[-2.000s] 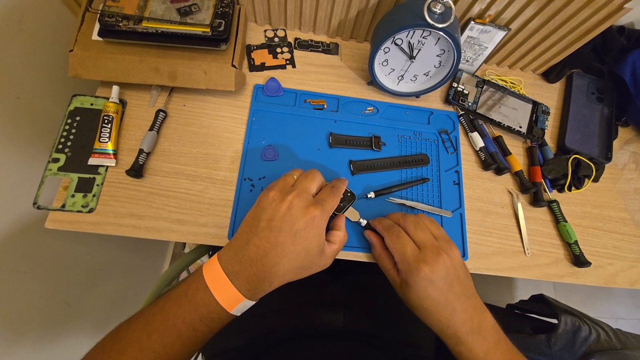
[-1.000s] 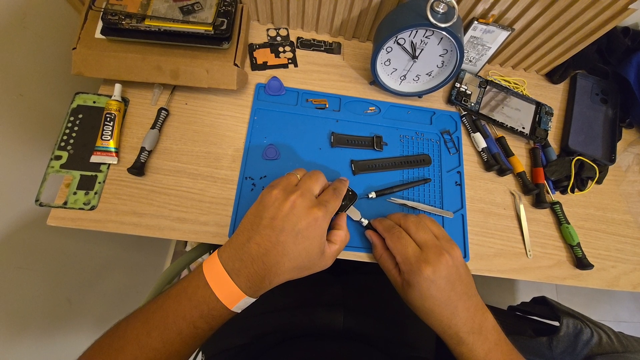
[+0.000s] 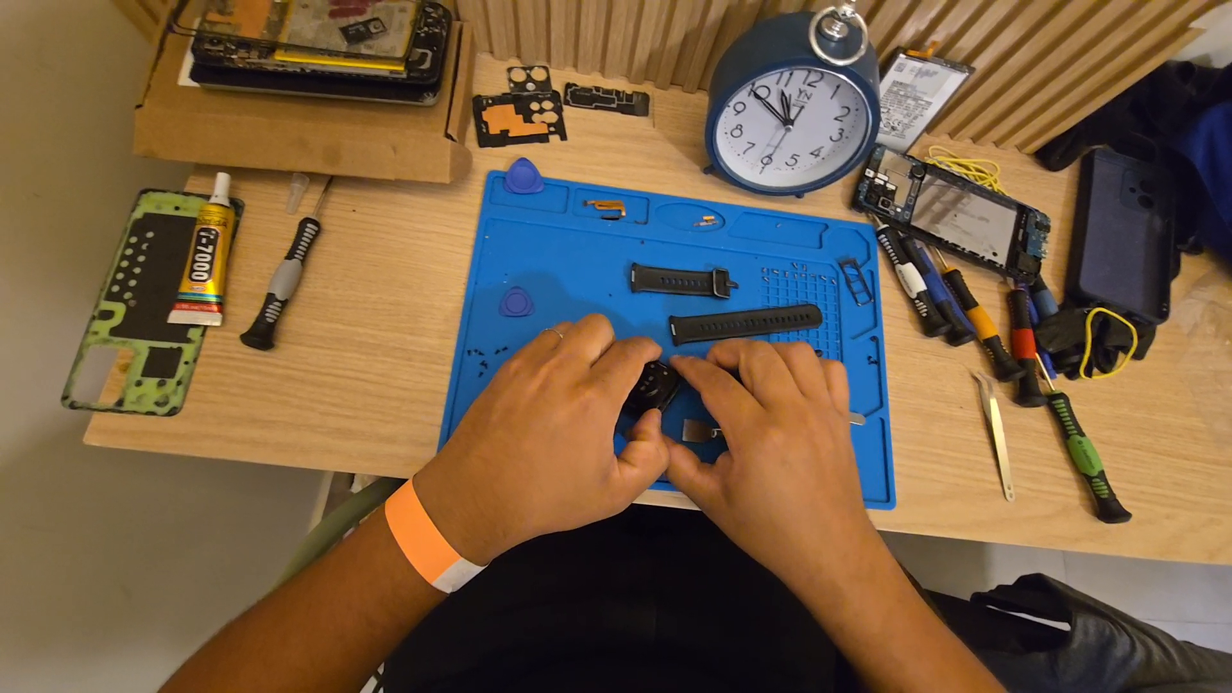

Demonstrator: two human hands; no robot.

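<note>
My left hand (image 3: 563, 428) grips a small black watch body (image 3: 654, 387) between thumb and fingers, over the blue silicone repair mat (image 3: 568, 265). From the other side my right hand (image 3: 780, 433) reaches to the watch body, its index fingertip at the upper edge and its thumb near my left thumb. Under the right palm the flat metal blade (image 3: 700, 430) of a pry tool lies on the mat; its handle is hidden. Beyond the hands rest two black watch strap halves, one with a buckle (image 3: 681, 281), the other with holes (image 3: 746, 323). The tip of metal tweezers (image 3: 857, 419) shows beside my right hand.
A blue alarm clock (image 3: 794, 106) stands behind the mat. Several screwdrivers (image 3: 980, 322), curved tweezers (image 3: 996, 438) and an opened phone (image 3: 953, 214) lie at right. At left are a glue tube (image 3: 204, 255), a phone back cover (image 3: 144, 356), a screwdriver (image 3: 282, 279) and a cardboard box (image 3: 298, 135).
My right hand has let go of the pry tool, whose blade was at the watch body, and has moved to the watch body. The blade now lies on the mat.
</note>
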